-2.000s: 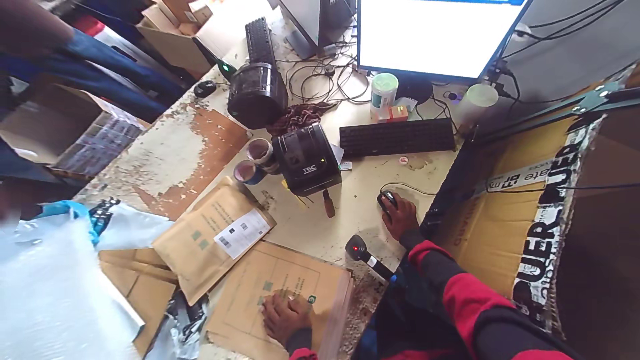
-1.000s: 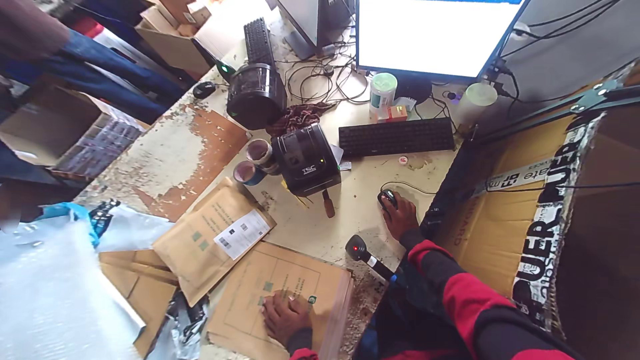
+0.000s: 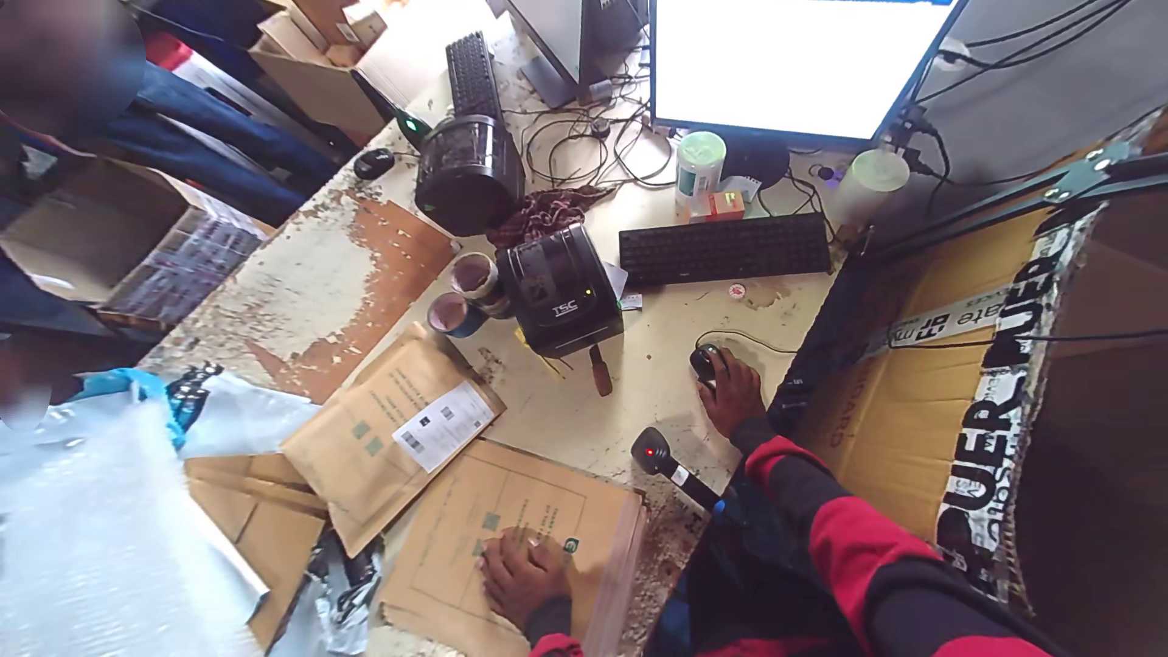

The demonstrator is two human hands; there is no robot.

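My right hand [image 3: 733,392] rests over a black computer mouse [image 3: 707,361] with its cable running off to the right. My left hand [image 3: 526,577] lies on top of a stack of brown paper mailers [image 3: 447,538], holding nothing. A filled brown paper mailer [image 3: 383,429] with a white printed label [image 3: 444,426] leans on the stack's upper left edge. Between my hands, a handheld barcode scanner [image 3: 651,452] shows a red light. The black label printer [image 3: 563,292] stands above them, near a black keyboard [image 3: 725,250] below a bright monitor [image 3: 794,68].
Tape rolls [image 3: 456,313] sit left of the printer. A second black printer [image 3: 469,173] and tangled cables are farther back. Bubble wrap [image 3: 100,538] and flat cardboard [image 3: 255,520] lie at left. A large carton [image 3: 903,365] stands at right. Another person in jeans [image 3: 219,146] is at upper left.
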